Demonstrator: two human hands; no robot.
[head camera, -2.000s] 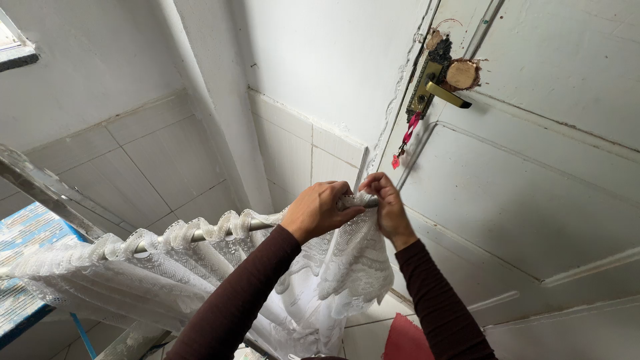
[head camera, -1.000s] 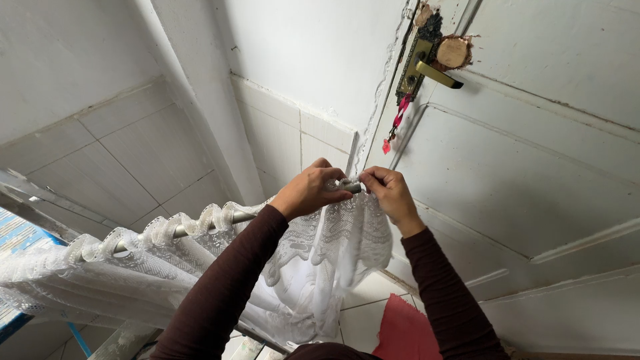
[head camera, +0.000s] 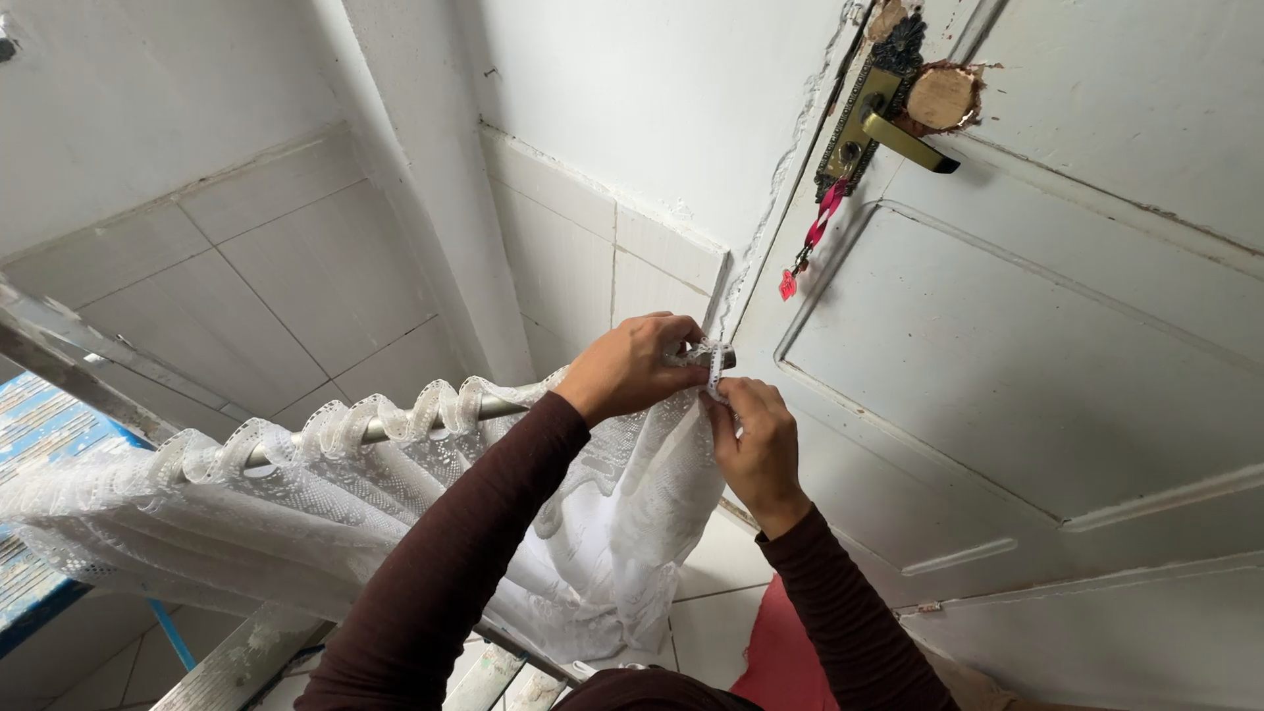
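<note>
A white lace curtain (head camera: 632, 533) hangs from a metal curtain rod (head camera: 370, 431), which is threaded through its top edge in gathered folds. My left hand (head camera: 637, 365) grips the rod near its right end, with lace bunched under the fingers. Just to the right and slightly lower, my right hand (head camera: 758, 434) pinches the curtain's edge between thumb and fingers, beside the rod's bare tip (head camera: 729, 355). A strip of the lace edging loops over the rod between both hands.
A pale panelled door (head camera: 968, 365) with a brass lever handle (head camera: 904, 141) and a pink key strap (head camera: 825, 217) stands at right. A blue slatted surface (head camera: 49, 434) is at left, a worn wooden frame (head camera: 247, 662) lower left. Red cloth (head camera: 785, 652) lies below.
My right hand has moved from beside the rod's end to just below it, still at the curtain's edge. The rod's tip now shows between my hands. My left hand stays on the rod.
</note>
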